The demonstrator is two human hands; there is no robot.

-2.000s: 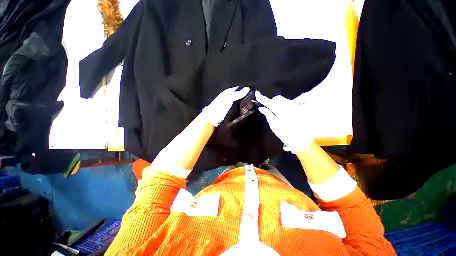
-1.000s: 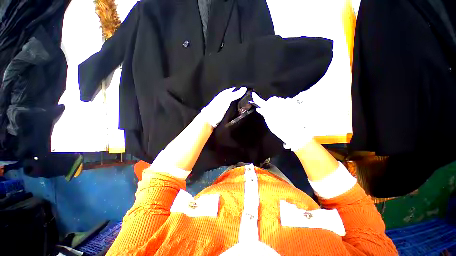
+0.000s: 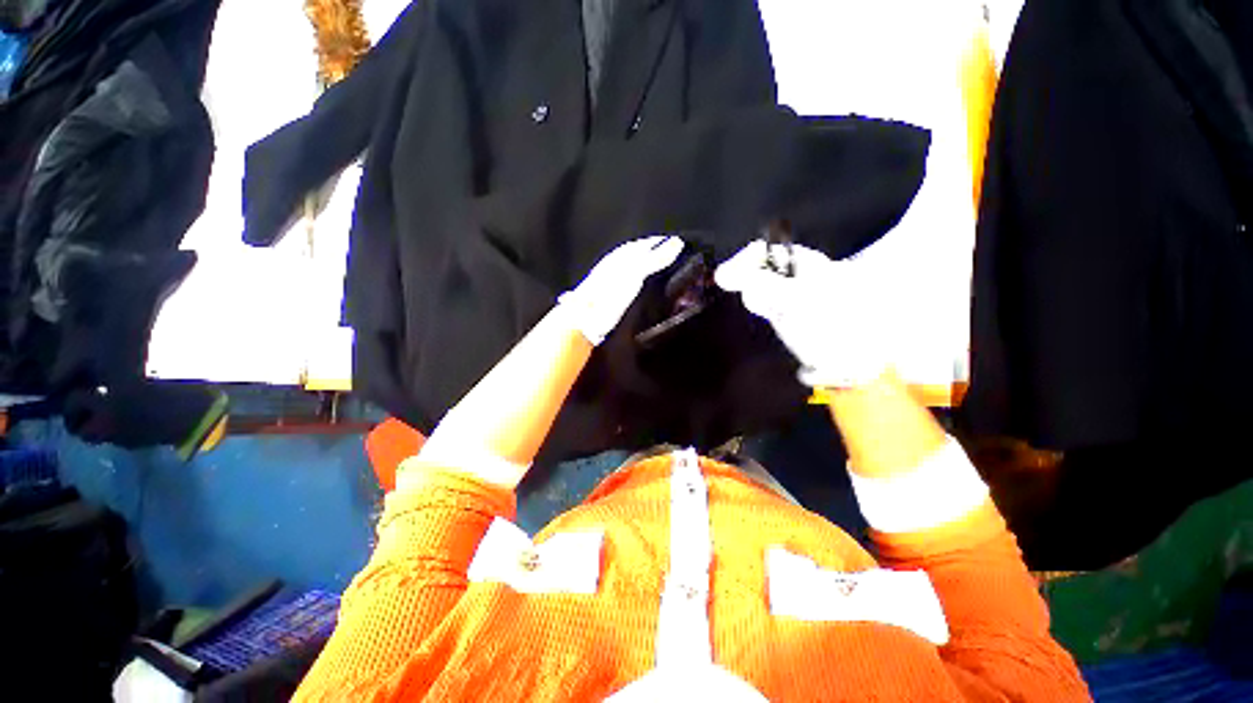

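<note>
A black coat (image 3: 454,247) lies spread on the white table, with one sleeve (image 3: 770,172) folded across its body to the right. My left hand (image 3: 618,289), in a white glove, pinches the dark cloth at the sleeve's near edge. Beside its fingertips is an opening (image 3: 687,286) with shiny dark lining and a thin pale-edged strip. My right hand (image 3: 811,309), also in a white glove, is just right of the opening and apart from my left hand. It is closed around a small dark tool (image 3: 779,254), possibly snips, mostly hidden by the fingers.
Other dark garments hang over the table at the left (image 3: 96,206) and right (image 3: 1099,234). A brown fur strip (image 3: 338,39) lies at the upper left of the white table (image 3: 234,323). A blue crate (image 3: 275,632) is on the floor at the lower left.
My right hand has moved right, away from the opening and my left hand, and its dark tool now shows on top of the fingers. My left hand keeps its pinch. The view has shifted slightly.
</note>
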